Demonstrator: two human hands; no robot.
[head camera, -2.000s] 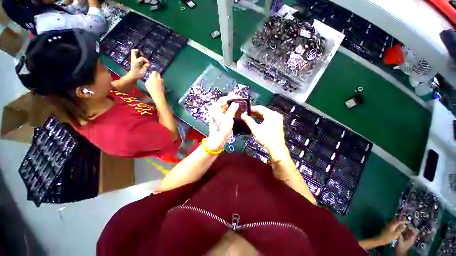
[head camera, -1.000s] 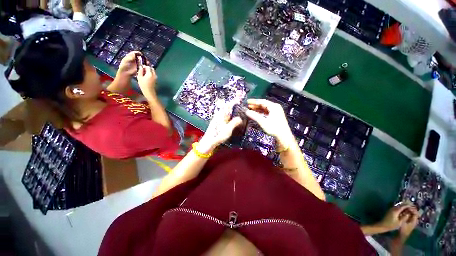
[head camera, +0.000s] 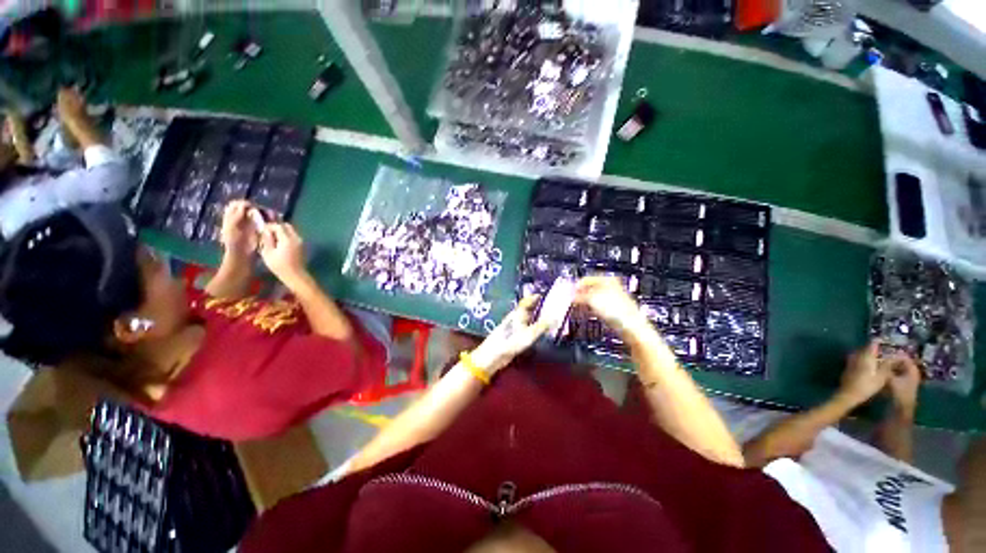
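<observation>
My left hand and my right hand meet low in front of me, at the near edge of the blister tray. My left hand holds a small, pale, shiny thing, perhaps a phone housing turned to the light. My right fingertips touch its upper right side; whether they grip something small is hidden. The black tray has rows of pockets with dark parts. Left of it, a heap of small silver and purple components lies on a clear plastic bag.
A parts bin piled with shiny parts stands behind the bag. A post rises beside it. A keypad phone lies on the green surface. A person in red works at left; another person's hands are at right. A smartphone lies on the white shelf.
The view has turned, so the bench lies more level. My hands have moved from beside the heap to the tray's near edge. The held thing looks pale now instead of dark.
</observation>
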